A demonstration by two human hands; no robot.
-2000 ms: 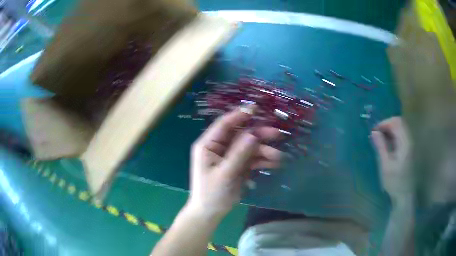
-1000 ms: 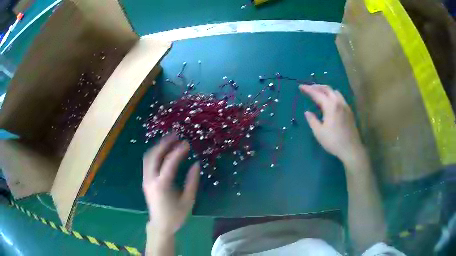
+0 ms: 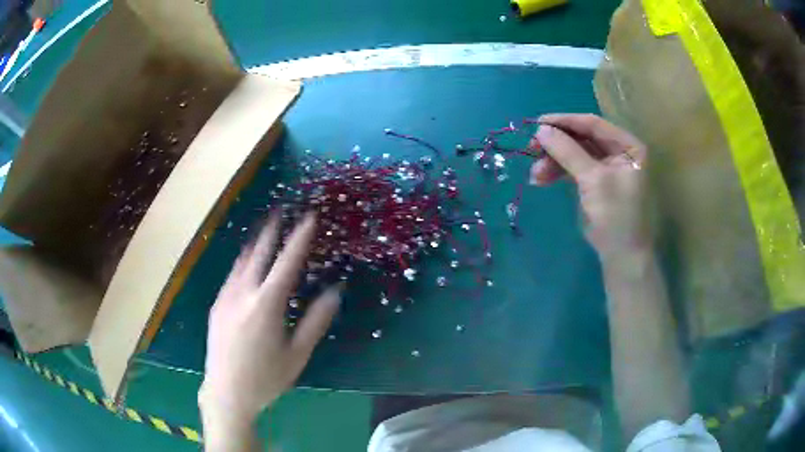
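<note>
A tangled pile of dark red wire leads (image 3: 366, 207) with small silver-white end pieces lies on the green mat. My left hand (image 3: 265, 318) is at the pile's near left edge, fingers spread and slightly blurred; I see nothing gripped in it. My right hand (image 3: 600, 168) is right of the pile, thumb and fingertips pinched on red wire leads (image 3: 521, 124). These stretch left from the fingertips, with several end pieces clustered below. A single dark lead (image 3: 413, 139) lies behind the pile.
An open carton (image 3: 199, 190) with more leads inside stands at the left. A right carton (image 3: 684, 168) has yellow tape (image 3: 737, 115) along its edge. A white strip (image 3: 424, 57) crosses the far side. A yellow cylinder (image 3: 538, 7) lies beyond it. Hazard tape (image 3: 146, 422) runs near left.
My right hand has closed its fingertips on leads where it was open before. My left hand has moved left, its fingers still spread. The pile's outline has shifted slightly.
</note>
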